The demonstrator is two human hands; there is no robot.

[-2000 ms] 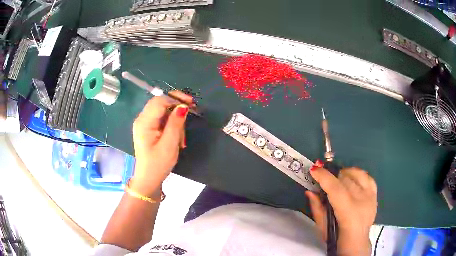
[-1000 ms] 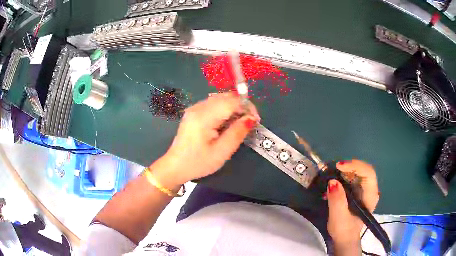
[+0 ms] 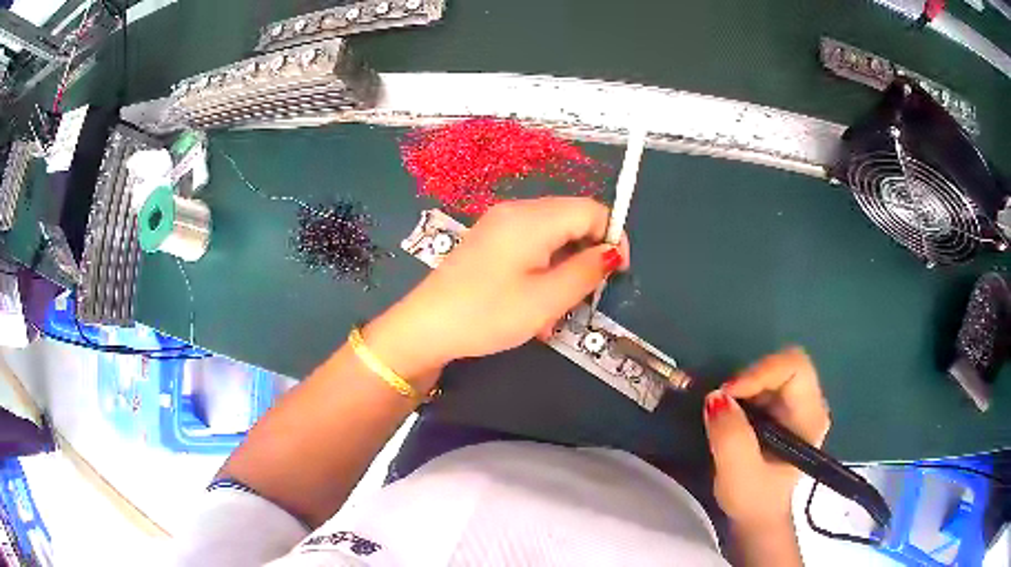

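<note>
A silver-grey LED module (image 3: 640,388) lies slantwise on the green mat, with round LEDs along it. My left hand (image 3: 532,277) covers its middle and is shut on the tweezers (image 3: 626,188), pale end up, with the tips down at the module. My right hand (image 3: 767,426) is shut on the black-handled soldering iron (image 3: 804,452). The iron's brass barrel (image 3: 669,374) lies over the right part of the module, its tip close to a round LED near the tweezer tips. Whether the tips touch the module or hold a wire cannot be told.
A red wire heap (image 3: 477,161) and a black wire heap (image 3: 335,238) lie behind. Solder spool (image 3: 177,224) and ridged module stack (image 3: 111,238) are at left. A metal rail (image 3: 499,100) and stacked modules (image 3: 272,86) stand behind; a fume fan (image 3: 915,188) is at right.
My left hand has moved right from the black heap to the module with the tweezers. My right hand has let go of the module's end, and the iron has swung left over the module.
</note>
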